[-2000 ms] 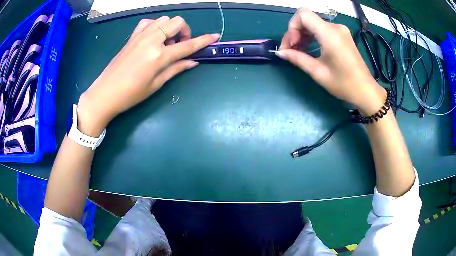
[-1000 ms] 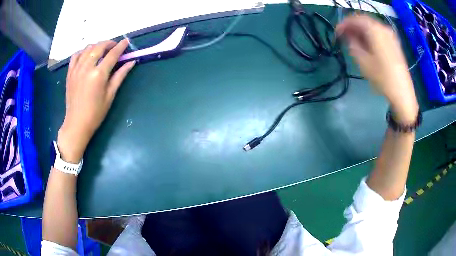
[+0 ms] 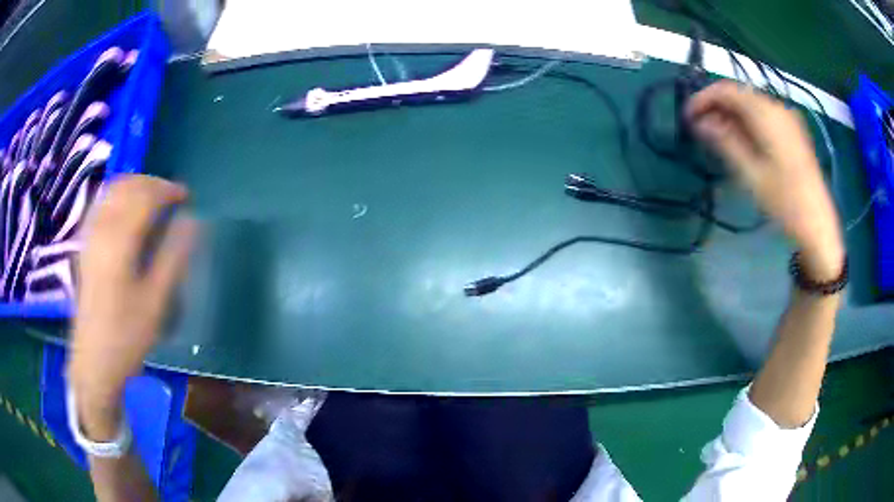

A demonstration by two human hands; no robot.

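A pink-and-black 3D printing pen [image 3: 392,93] lies on the bench below the white board, narrow tip to the left. Clear filament and a black cable run off its right end. My left hand [image 3: 132,265], blurred, is over the near right side of the left parts bin [image 3: 147,108]; its fingers are too blurred to tell a hold. My right hand [image 3: 755,142], also blurred, is by the tangled black cables [image 3: 662,123] at the right; its fingertips are unclear. A USB cable plug [image 3: 483,286] lies at the middle of the bench, with more plugs [image 3: 580,188] above it.
The white board [image 3: 422,25] lies along the far side. Another blue bin [image 3: 868,123] is at the right edge. Loose filament [image 3: 831,157] curves beside the cables. The bench's near edge [image 3: 441,393] curves in front of me, with another blue container [image 3: 147,422] below at the left.
My left hand has let go of the pen and moved left to the bin. My right hand has left the pen's end and moved right to the cables. The pen now lies free on the bench.
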